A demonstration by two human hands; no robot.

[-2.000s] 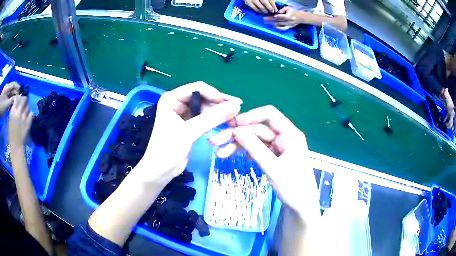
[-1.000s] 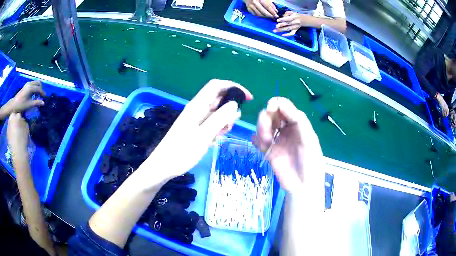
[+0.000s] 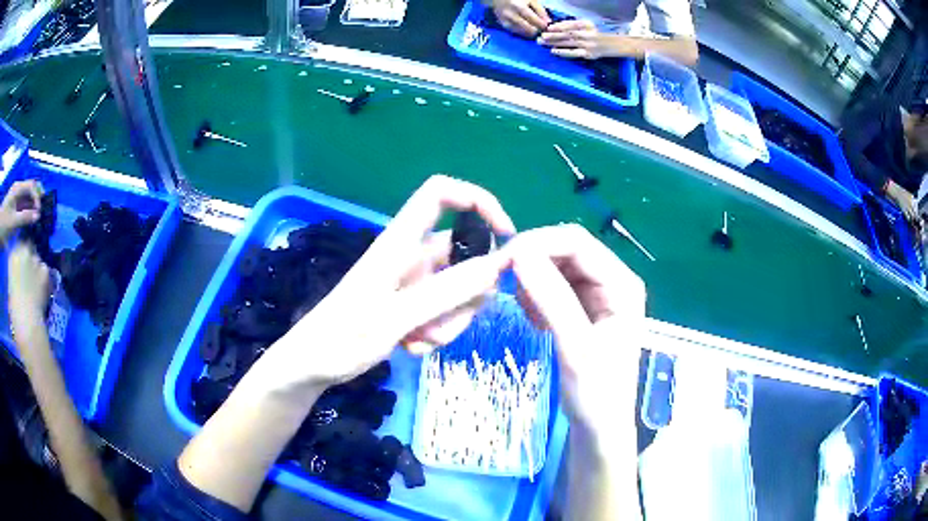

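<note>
My left hand [image 3: 407, 275] holds a black plastic part [image 3: 471, 236] between thumb and fingers, above the blue tray [image 3: 179, 356]. My right hand [image 3: 575, 285] is beside it, its fingertips pinched together and meeting my left fingertips at the part. Any pin between the fingertips is hidden. A heap of black parts [image 3: 305, 275] fills the left of the tray. A clear box [image 3: 483, 407] of white pins with blue ends stands in the tray's right side, partly under my hands.
The green conveyor belt [image 3: 407, 142] runs beyond the tray, with scattered joined pieces [image 3: 631, 238]. A shiny post [image 3: 142, 102] stands at left. Other people's hands [image 3: 570, 39] work at blue trays across the belt and at left. Clear containers [image 3: 702, 458] lie on the right bench.
My right hand, apart from the left one second ago with a thin pin in its fingers, has come back against my left hand. The joined pieces on the belt have moved left.
</note>
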